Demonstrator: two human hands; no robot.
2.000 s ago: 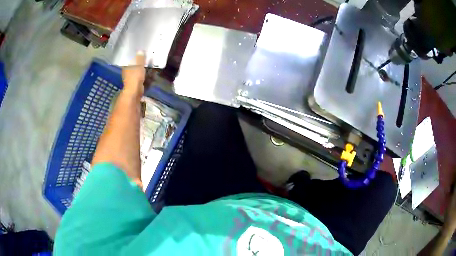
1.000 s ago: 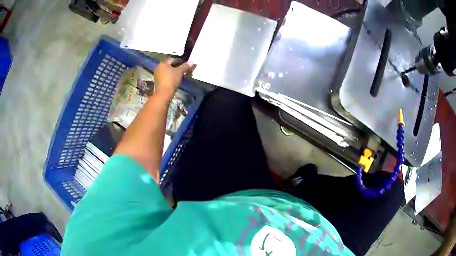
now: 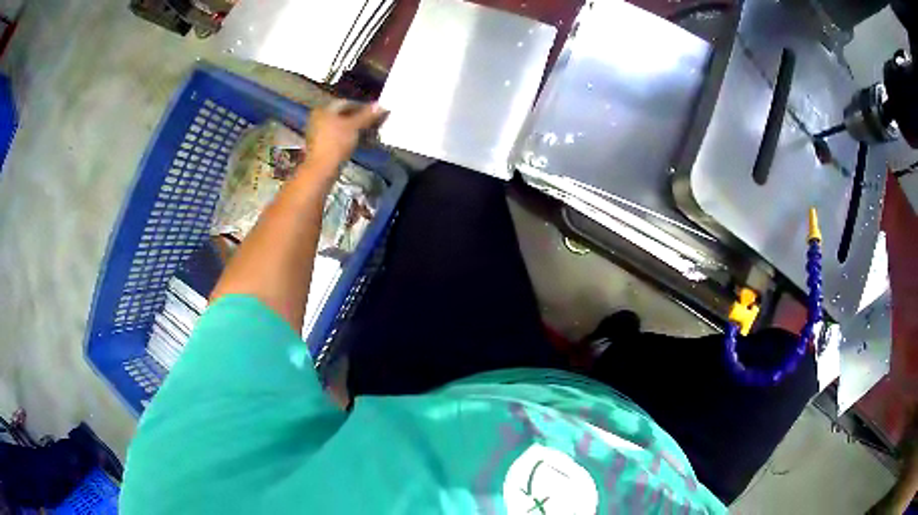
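My left hand (image 3: 342, 133) is palm down over the blue crate's rim. Its fingertips are at the left edge of a pale sheet-metal plate (image 3: 465, 82) near its lower left corner. They seem to touch it, but a grip cannot be made out. A shinier plate (image 3: 629, 91) tops a stack just right of it, beside the drill press table. Another plate stack (image 3: 297, 35) with fanned edges lies at upper left, cut by the frame. My right hand is out of the picture; only a dim piece of forearm shows at the lower right edge.
The drill press table (image 3: 740, 156) is at right, under the drill chuck (image 3: 868, 113). A blue coolant hose (image 3: 770, 374) loops in front, with a yellow valve (image 3: 743, 312). The blue crate (image 3: 121, 262) on the floor holds newspaper (image 3: 247, 186) and pale narrow pieces (image 3: 173, 324).
My left hand has moved right from the upper-left stack to the pale plate's edge. The upper-left stack shows its fanned edges and a wider gap to that plate. The view has shifted.
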